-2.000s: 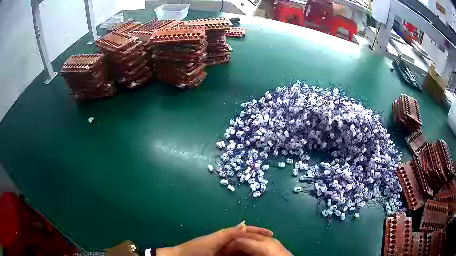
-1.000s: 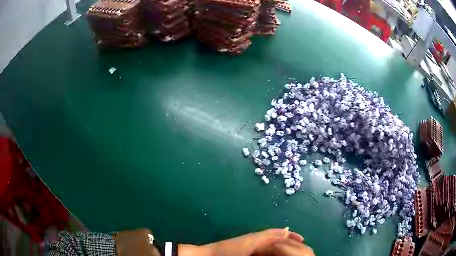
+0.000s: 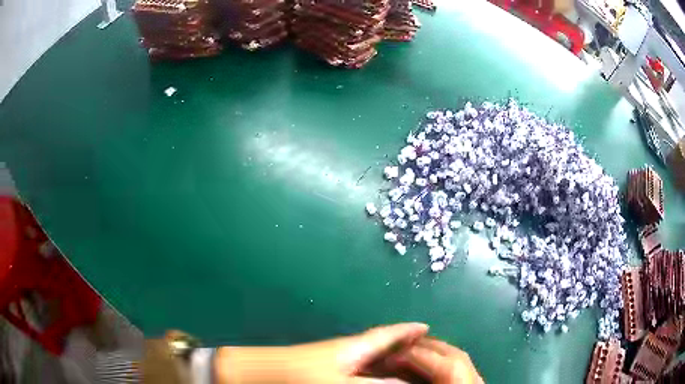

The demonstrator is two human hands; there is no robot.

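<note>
My left hand (image 3: 375,352) is at the bottom edge of the picture, bare, with a light band and a brown cuff at the wrist. My right hand (image 3: 443,364) lies against it, cut off by the bottom edge. The fingers overlap, and I cannot tell whether anything is between them. The crescent-shaped pile of small white components (image 3: 526,172) with dark purple-blue leads lies on the green table ahead and right of my hands.
Brown plates stand in tall stacks (image 3: 338,30) at the far left. More brown plates (image 3: 665,289) lie loosely at the right edge. A small white piece (image 3: 170,91) lies on the table (image 3: 210,225). Red stools (image 3: 45,300) show at lower left and far right.
The view has tilted down and shifted left since the first frame, so the stacks sit higher. My hands stay together; slightly more of them shows now.
</note>
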